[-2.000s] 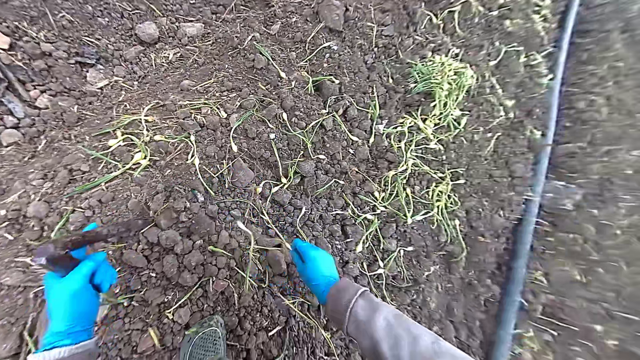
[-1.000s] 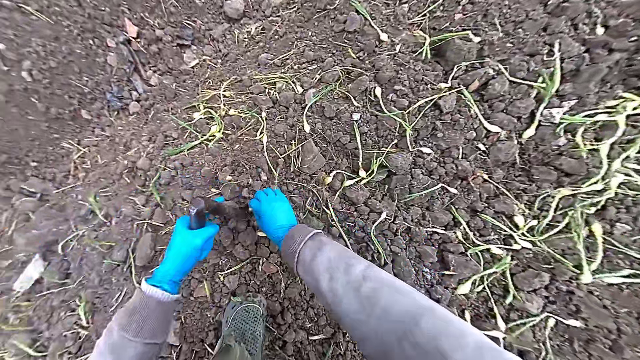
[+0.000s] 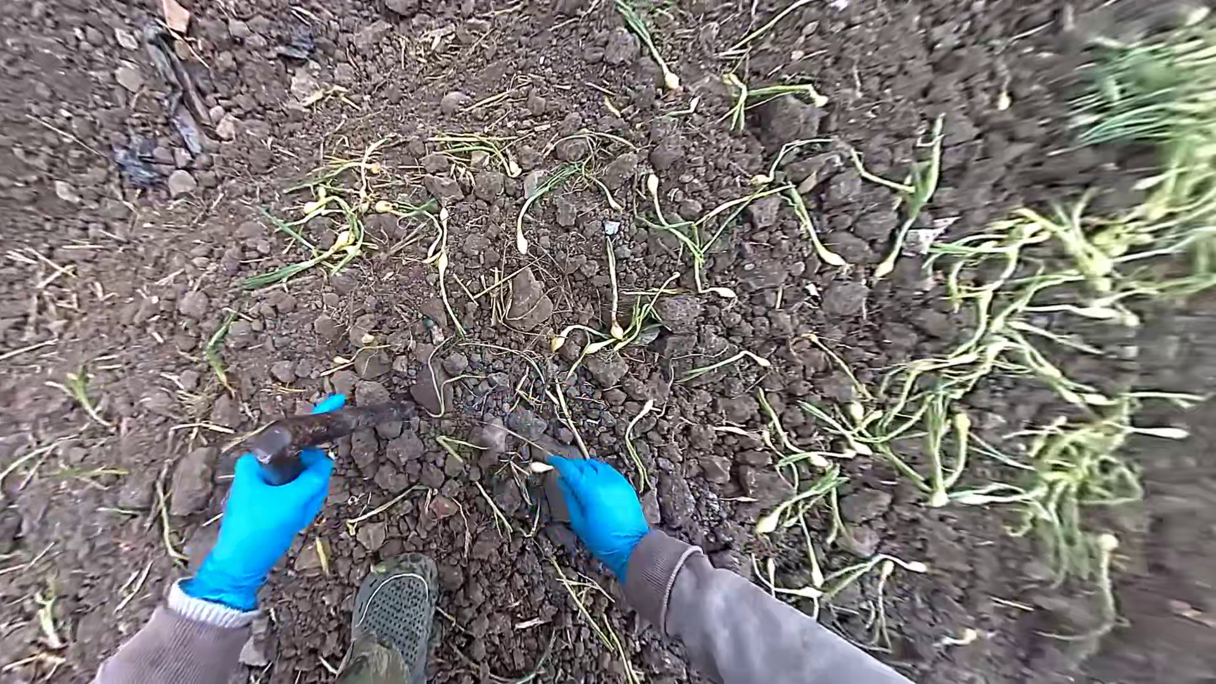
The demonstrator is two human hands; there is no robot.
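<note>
My left hand point(image 3: 271, 518), in a blue glove, is closed around the handle of a dirty hand tool point(image 3: 332, 425); its dark, soil-caked part points right, low over the ground. To its right, my right hand point(image 3: 600, 508), also gloved in blue, has its fingertips at the soil beside a small pale bulb point(image 3: 540, 466) and a thin stalk point(image 3: 570, 418). Whether the fingers pinch either is hidden. Uprooted bulb plants with green leaves point(image 3: 328, 242) lie scattered beyond both hands, and a thick heap of them point(image 3: 1007, 351) lies at the right.
Cloddy brown soil with stones point(image 3: 532, 299) and dry stems surrounds the hands. Dark scraps of debris point(image 3: 176, 90) lie at the upper left. My shoe point(image 3: 397, 608) stands on the soil at the bottom, between my forearms.
The tool in my left hand was beside my right hand one second ago; the two are now farther apart. The view has shifted since the earlier frames.
</note>
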